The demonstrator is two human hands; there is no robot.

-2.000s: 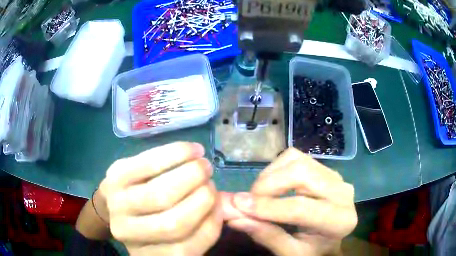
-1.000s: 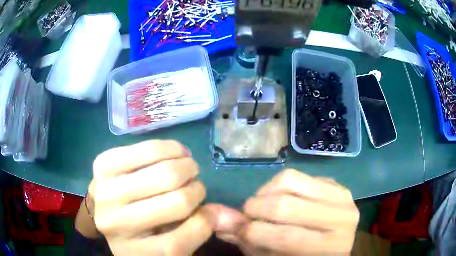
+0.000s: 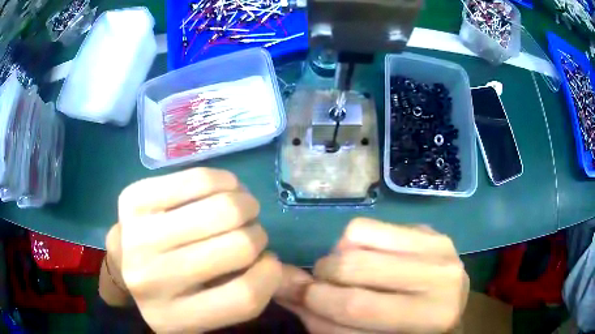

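My left hand (image 3: 192, 251) and my right hand (image 3: 391, 277) are close together in front of the press, fingers curled and fingertips meeting low in the middle. Whatever lies between the fingertips is hidden. The press base (image 3: 329, 173) stands behind them, with the silver fixture block (image 3: 336, 124) on it under the thin metal ram (image 3: 342, 91). Left of it, a clear tub (image 3: 147, 124) holds red-and-white sticks (image 3: 215, 124). Right of it, another clear tub (image 3: 472, 130) holds small black rings (image 3: 421, 140), a few with shiny centres.
A blue tray (image 3: 175, 52) of jumbled sticks lies behind the left tub. A frosted tub (image 3: 107, 65) and stacked clear boxes (image 3: 29, 143) are at left. A smartphone (image 3: 497, 134), small cup (image 3: 486, 29) and blue tray (image 3: 587, 153) are at right. A person's sleeve (image 3: 580, 280) shows at the right edge.
The view has shifted, so the press and tubs sit slightly higher in the picture. My hands have moved lower relative to the press; their fingertips still meet.
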